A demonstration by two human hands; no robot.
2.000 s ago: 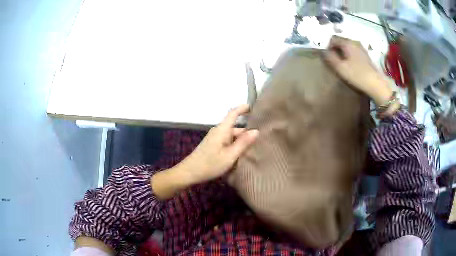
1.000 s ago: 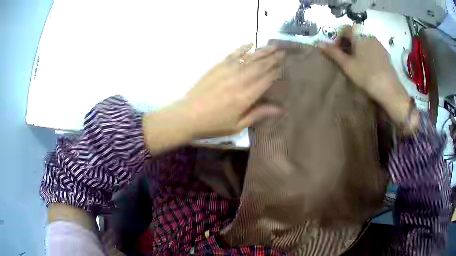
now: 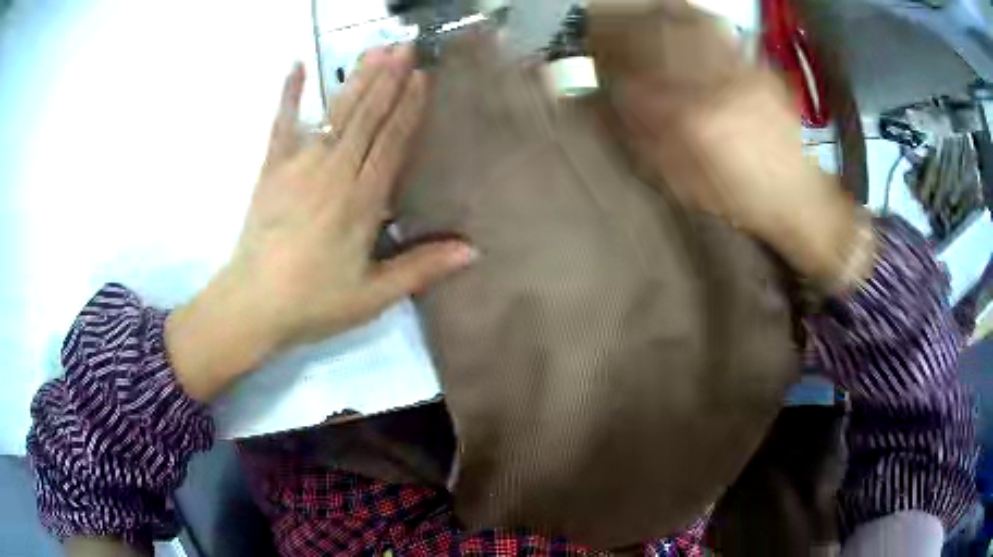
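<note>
A large brown fine-ribbed garment panel (image 3: 566, 294) lies on the white machine bed and hangs over the front edge onto my lap. Its narrow far end reaches the metal presser foot area (image 3: 452, 27) at the top. My left hand (image 3: 327, 207) lies flat with fingers spread, fingertips and thumb on the panel's left edge. My right hand (image 3: 724, 152) is blurred and lies over the panel's upper right side; its fingers are unclear, so I cannot tell whether it grips the cloth. A small cream block (image 3: 572, 75) shows between the panel and my right hand.
The white tabletop (image 3: 131, 185) extends to the left. Red-handled snips (image 3: 797, 65) lie at the upper right, beside a dark brown strip (image 3: 844, 120). Metal machine parts and a cable are at the far right. A red-and-navy checked apron (image 3: 348, 506) is below the table edge.
The view has shifted closer to the machine. The panel's far end now reaches the presser foot area. My left hand has turned to point forward along the panel's left edge; my right hand reaches further over the cloth.
</note>
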